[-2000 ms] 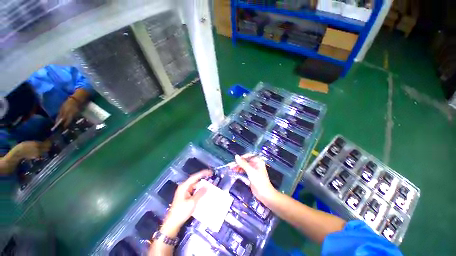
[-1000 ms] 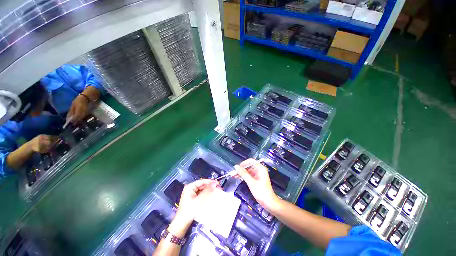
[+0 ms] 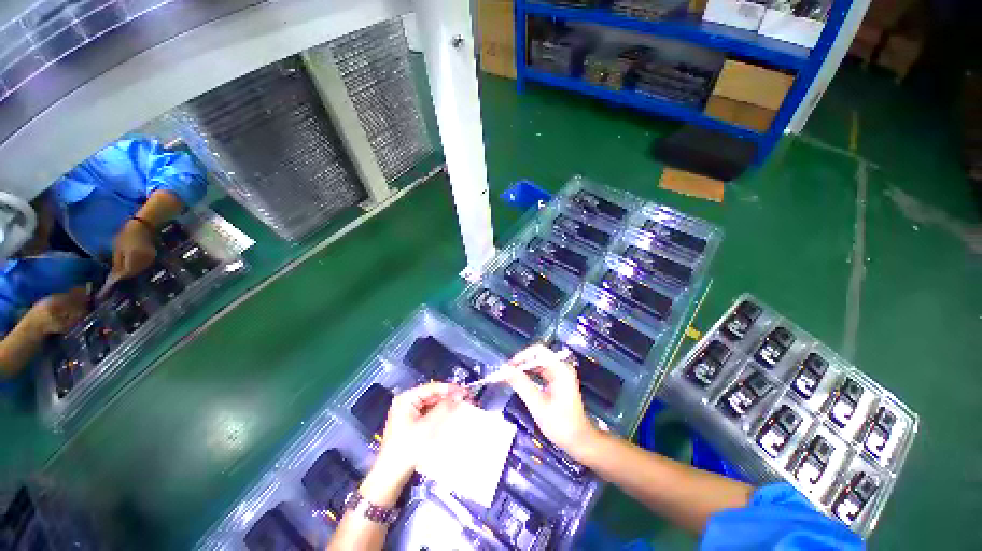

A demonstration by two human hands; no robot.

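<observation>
My left hand (image 3: 415, 431) holds a white palm-sized sheet (image 3: 471, 452) over the near clear tray. My right hand (image 3: 547, 396) holds a thin pale stick, perhaps tweezers (image 3: 497, 377), with its tip close to my left fingertips. Any tiny piece at the tip is too small to tell. The near blister tray (image 3: 312, 431) holds black handset housings (image 3: 328, 474) in pockets. My hands and the sheet hide part of it.
A second clear tray (image 3: 581, 282) of black housings lies beyond. A smaller-part tray (image 3: 791, 393) is at right. A white post (image 3: 458, 140) stands ahead, with stacked trays (image 3: 269, 151) behind. A coworker (image 3: 129, 205) works at left. Blue shelving (image 3: 646, 95) stands at the back.
Since two seconds ago the stick has become clearer between my hands, and the sheet now lies flatter to view. In the last second my hands have barely moved. The coworker's hands have shifted.
</observation>
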